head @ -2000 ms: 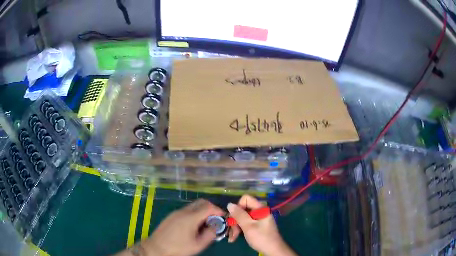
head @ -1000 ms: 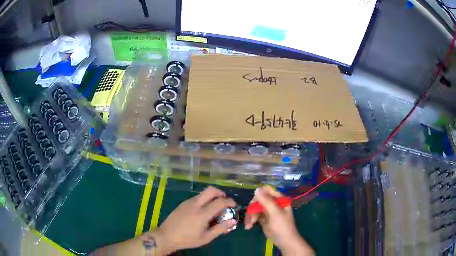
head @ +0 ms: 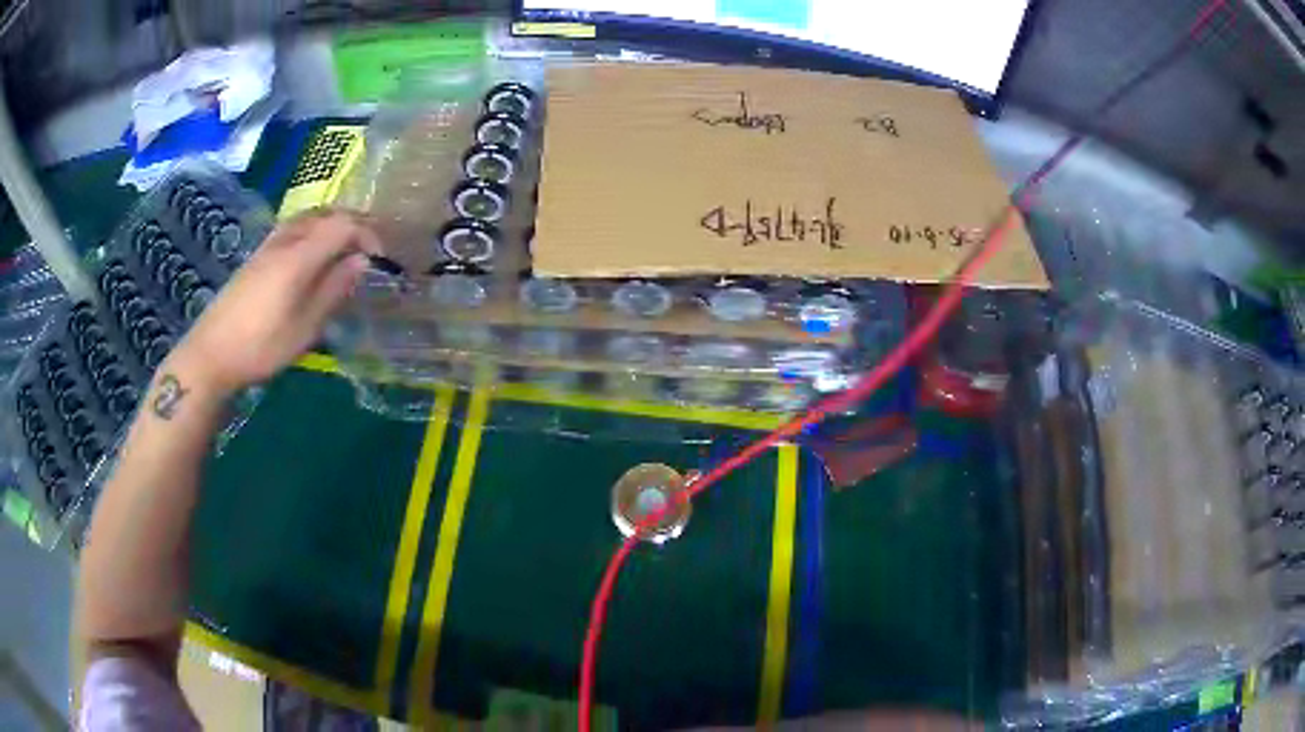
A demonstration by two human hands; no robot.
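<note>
My left hand (head: pixel 308 279) is over the front left of the clear tray stack (head: pixel 573 340), fingertips pinched together at a tray pocket. A dark-rimmed round component (head: pixel 384 265) shows at the fingertips; whether they still grip it is unclear. A column of round components (head: pixel 484 169) stands to its right. The brass-coloured round piece (head: pixel 651 502) lies alone on the green mat (head: pixel 544 572). The red wire (head: pixel 859 386) crosses over it and runs to the bottom edge. My right hand is not visible; a blurred skin-toned strip shows at the bottom edge. The probe is out of view.
A cardboard sheet with handwriting (head: pixel 787 179) lies on the tray stack, below the monitor (head: pixel 916 43). A filled tray (head: pixel 122 308) stands at left. A yellow gridded item (head: pixel 322 165) and crumpled white-and-blue bag (head: pixel 201 115) are left rear. More trays (head: pixel 1174 501) stand at right.
My left hand has moved from the middle of the mat to the tray stack at left. My right hand and the red probe have left the view. The brass-coloured piece now shows uncovered.
</note>
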